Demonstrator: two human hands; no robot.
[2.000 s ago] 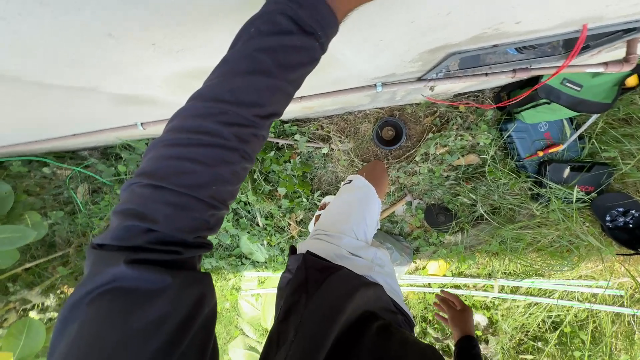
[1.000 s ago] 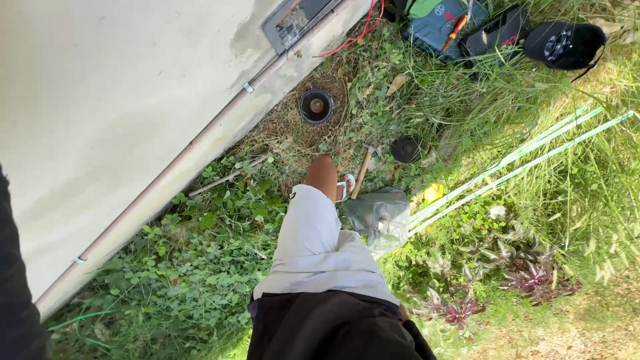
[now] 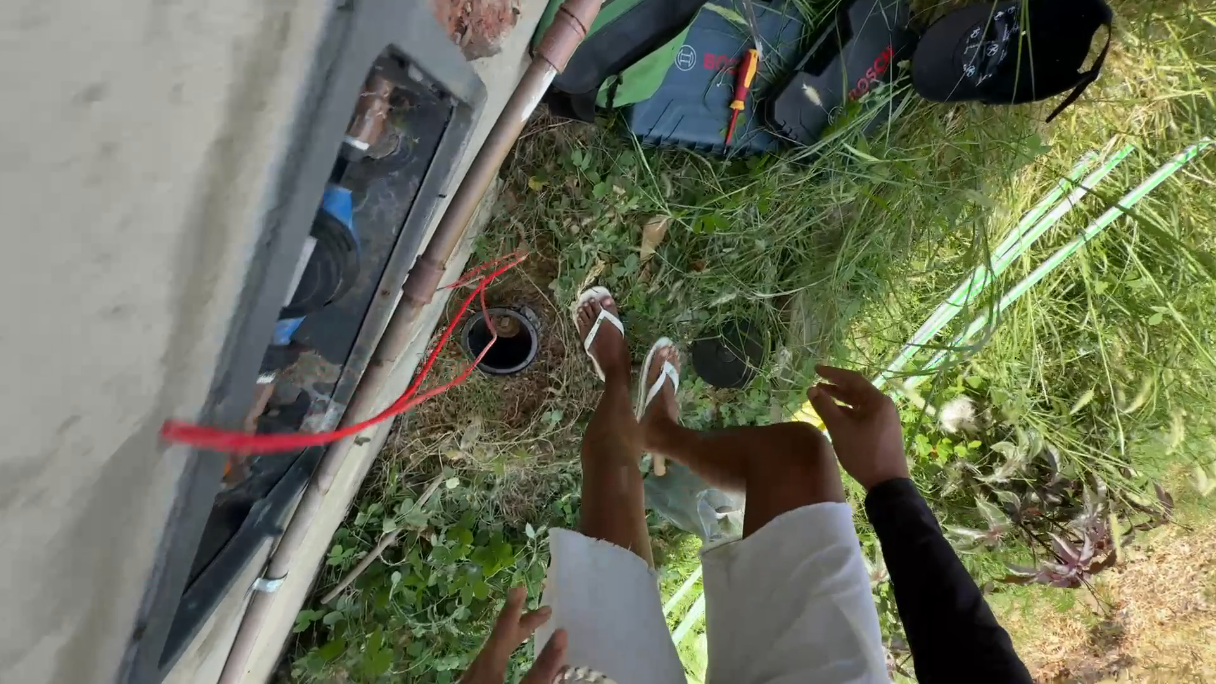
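My left hand is at the bottom edge, fingers apart and holding nothing, beside the leg of my white shorts. My right hand, at the end of a black sleeve, hangs empty over the grass next to my bent knee, its fingers loosely spread. Red wires stick out across the wall opening and pass over a round black pipe mouth set in the ground. A round black lid lies near my sandalled feet.
A brown pipe runs along the wall beneath a framed opening. Two Bosch cases, a red and yellow screwdriver, a green bag and a black cap lie at the top. Green-white strips cross the grass.
The view has moved toward the wall opening and red wires. My feet, seen only partly before, now show side by side near the pipe mouth. Both hands are now in view.
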